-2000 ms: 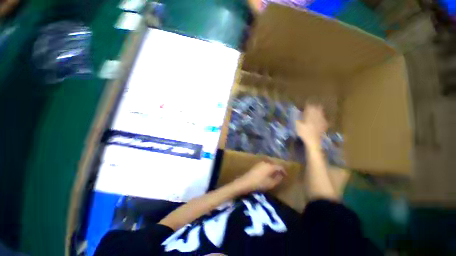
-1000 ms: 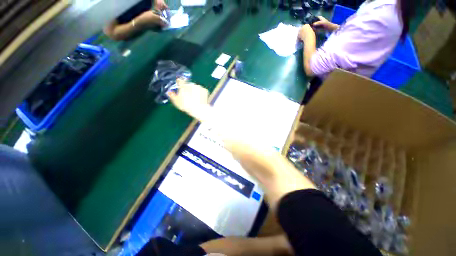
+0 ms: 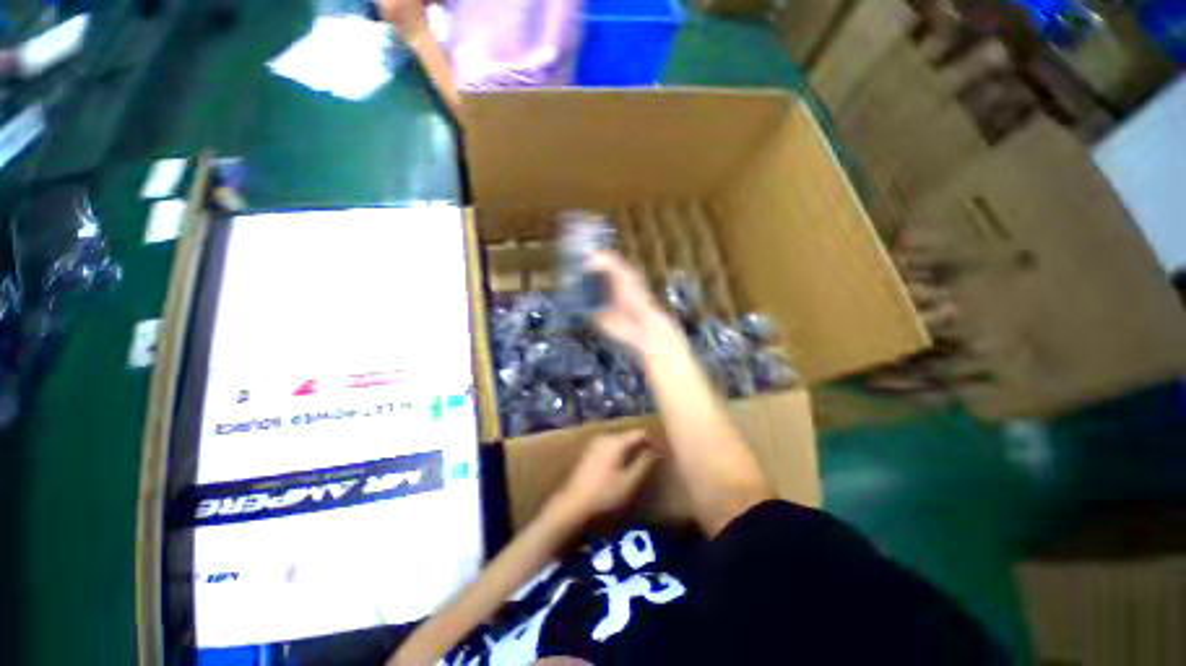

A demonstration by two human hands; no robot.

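My right hand (image 3: pixel 624 302) holds a dark bagged unit (image 3: pixel 585 260) above the divider cells; the unit is blurred. The open brown carton (image 3: pixel 624 143) stands in front of me. Many shiny bagged units (image 3: pixel 559 371) fill its nearer cells. The brown divider (image 3: pixel 670 241) shows bare cells toward the far side. My left hand (image 3: pixel 611 471) is at the near flap (image 3: pixel 728 455), its fingers curled, with no item visible in it. Whether it grips the flap is unclear.
A white printed panel (image 3: pixel 341 312) lies left of the carton. Bagged items (image 3: pixel 78 247) and small white cards (image 3: pixel 165 177) lie on the green bench. A person in a pink sleeve (image 3: pixel 514 39) is beyond the carton, near a blue crate (image 3: pixel 627 42). Folded cardboard (image 3: pixel 1041 273) lies right.
My right hand has moved from the bagged items on the bench to above the carton, now with a unit in it. The view has turned right. My left hand now shows at the near flap.
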